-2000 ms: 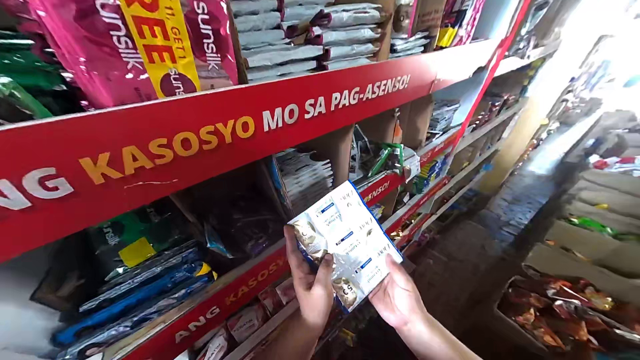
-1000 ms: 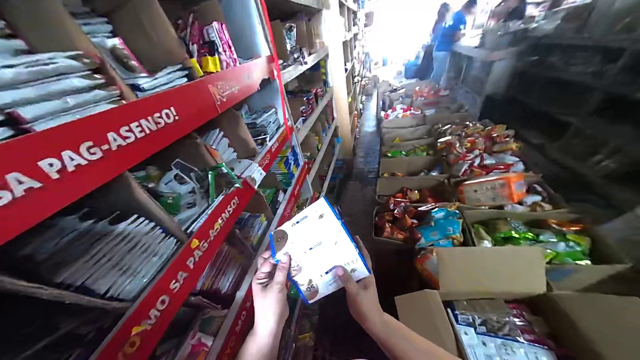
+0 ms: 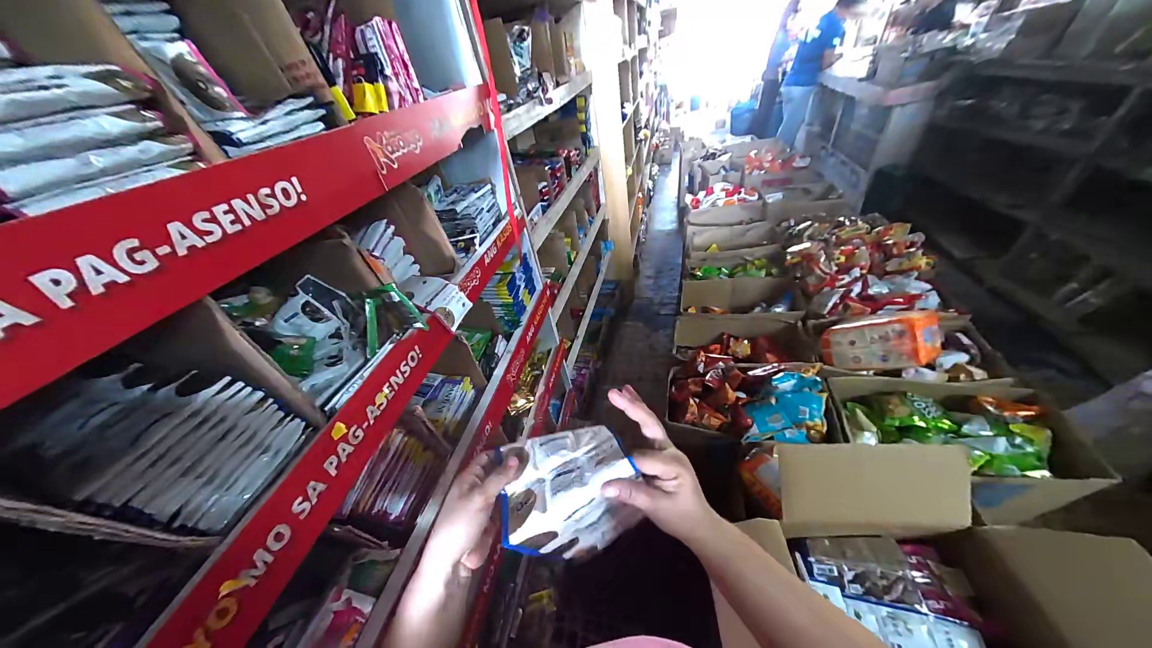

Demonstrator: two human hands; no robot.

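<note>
Low in the middle of the head view, a shiny white and blue-edged packet (image 3: 571,490) is held between both hands. My left hand (image 3: 481,504) grips its left edge, with the thumb on top. At its right edge, my right hand (image 3: 661,468) pinches it with the thumb over the face and some fingers raised. The packet is tilted and partly blurred by glare. Left of the hands are stacked white sachets (image 3: 171,445) in a cardboard box on the shelf.
Shelves with red printed edge strips (image 3: 225,216) line the left side. Open cartons of snack packets (image 3: 954,432) stand along the right of a narrow aisle (image 3: 643,342). An open carton flap (image 3: 873,490) is near my right forearm. Two people (image 3: 805,67) stand far off.
Since the oldest frame the view has swung right toward the aisle. The packet has been tilted and looks bent now, and fingers of my right hand have lifted off it.
</note>
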